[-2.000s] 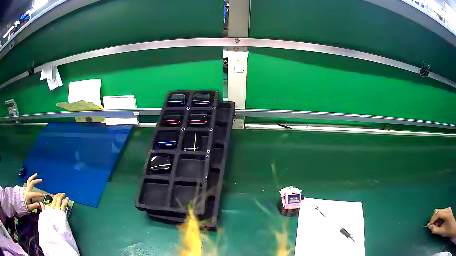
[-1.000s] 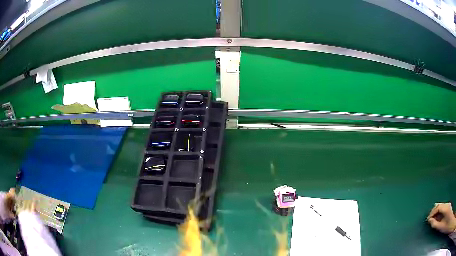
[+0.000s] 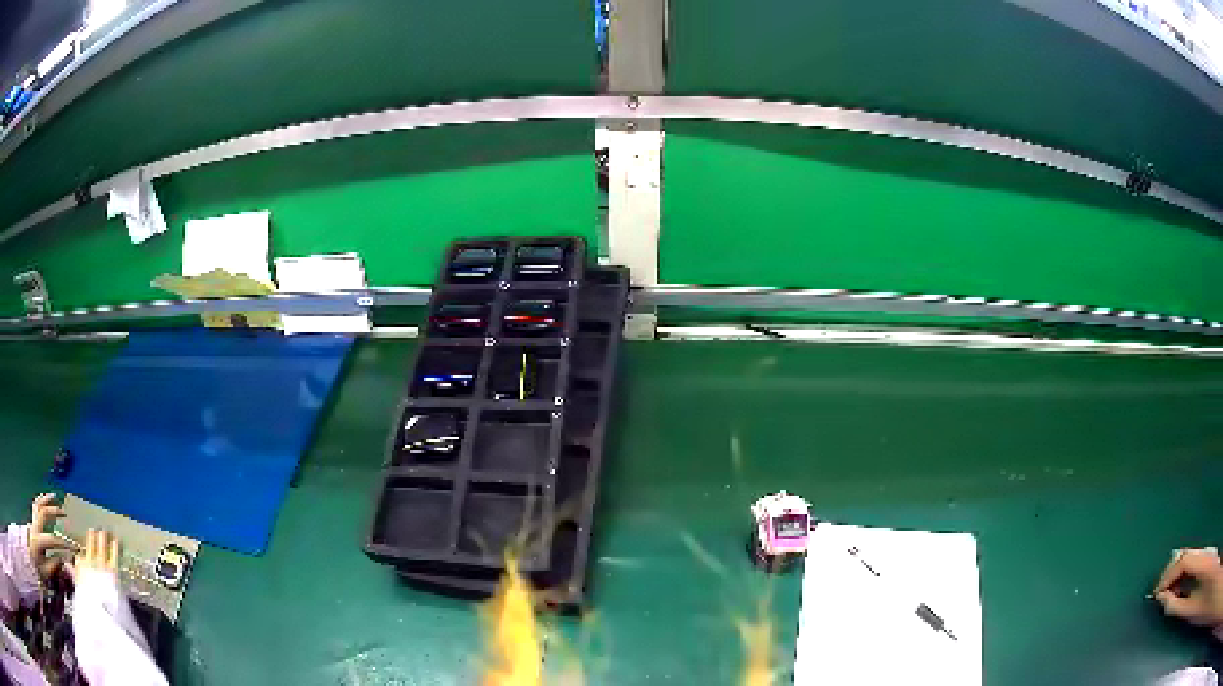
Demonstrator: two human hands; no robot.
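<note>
Neither of my hands is in view. Two overlapping black stacked trays (image 3: pixel 464 478) lie lengthwise before me on the green bench. Several pockets of the upper tray hold dark watch units, such as one at the left (image 3: pixel 431 434); others are empty. Thin blue, red or yellow lines show in the filled pockets. The lower tray shows at the right side and near end. Blurred orange-yellow streaks cover part of the bottom centre; what they are I cannot tell.
A pink device (image 3: pixel 781 527) stands beside a paper sheet (image 3: pixel 879 603) with a pen (image 3: pixel 865 562) and short dark piece (image 3: pixel 935 621). At left are a blue mat (image 3: pixel 201 429) and another person's hands on a board (image 3: pixel 138 543). Another hand (image 3: pixel 1191 586) is at right.
The neighbour's hands at left have moved left, uncovering more of the board and a small unit on it. The view swung slightly and came back. The trays have not moved on the bench.
</note>
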